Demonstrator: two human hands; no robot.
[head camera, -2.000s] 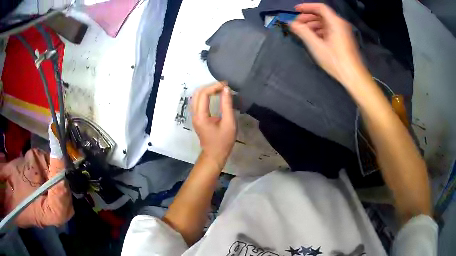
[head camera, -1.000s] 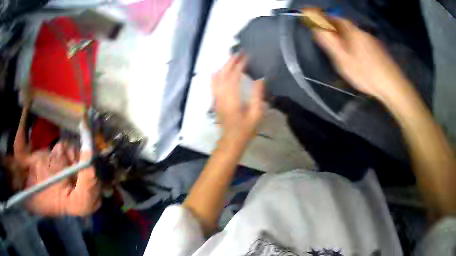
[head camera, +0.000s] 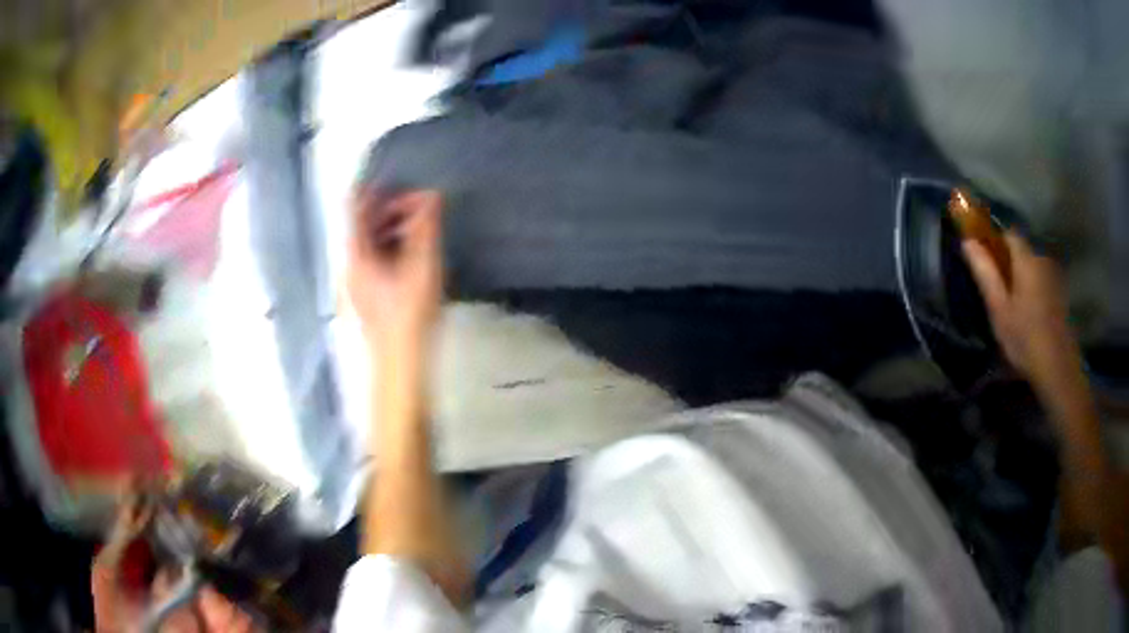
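The dark grey garment piece (head camera: 693, 210) lies across the white-covered pressing table, with a black part along its near side. The steam iron (head camera: 947, 272) is at the garment's right end, its pale outline around the dark plate. My right hand (head camera: 1028, 303) is closed on its orange-brown handle. My left hand (head camera: 399, 254) is at the garment's left end, blurred, with fingers curled. Whether it grips the cloth edge cannot be told. Any board under the cloth is hidden.
A bright blue piece (head camera: 539, 59) shows among crumpled dark cloth at the far side. At the left are a red cloth panel (head camera: 89, 383), a pink cloth (head camera: 186, 223) and a blurred second iron. Part of another person (head camera: 186, 612) shows at the lower left.
The view has turned. My right hand has moved the iron from the garment's far side to its right end. My left hand remains near the garment's left end, its fingers now curled.
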